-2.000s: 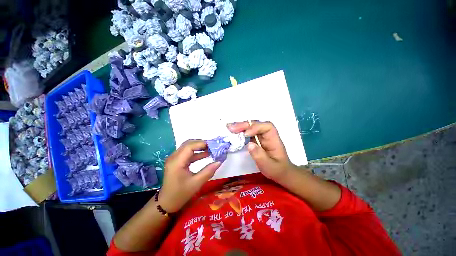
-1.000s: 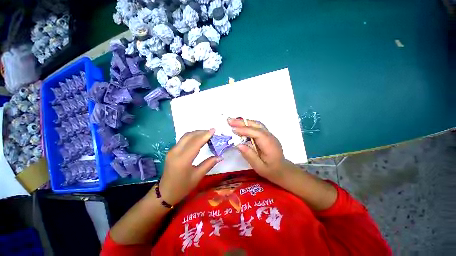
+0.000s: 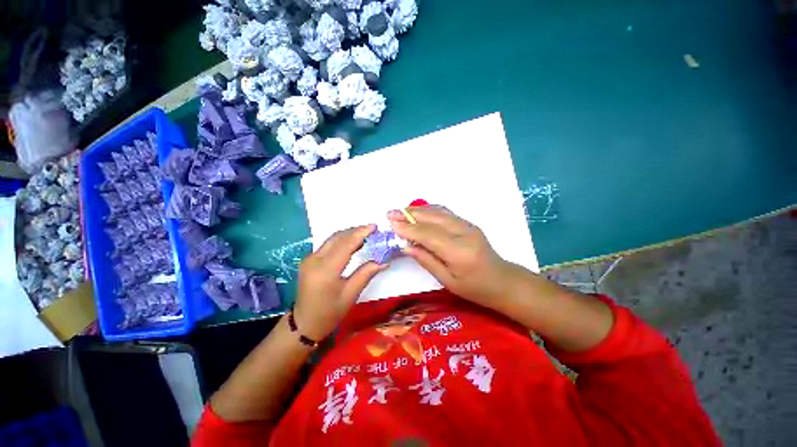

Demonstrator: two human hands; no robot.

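My left hand [image 3: 336, 271], with a beaded bracelet at the wrist, holds a purple piece [image 3: 381, 247] between thumb and fingers over the white board [image 3: 463, 166]. My right hand [image 3: 450, 251] is against the right side of this piece. A little white shows between the purple piece and the right fingers; the rest of the white-and-grey piece is hidden by the hand. A thin yellowish stick [image 3: 408, 216] shows between the right fingers. A red disc [image 3: 419, 203] shows just beyond the right hand.
A pile of white-and-grey pieces [image 3: 301, 113] lies beyond the board on the green table [image 3: 612, 131]. Loose purple pieces [image 3: 205, 205] lie beside a blue tray [image 3: 94, 253] with rows of purple pieces at the left. More grey-white pieces [image 3: 52, 236] stand further left.
The right hand has moved left and closer over the joint, covering most of the white-and-grey piece. The red disc, hidden at first, now shows more. The stick is mostly covered.
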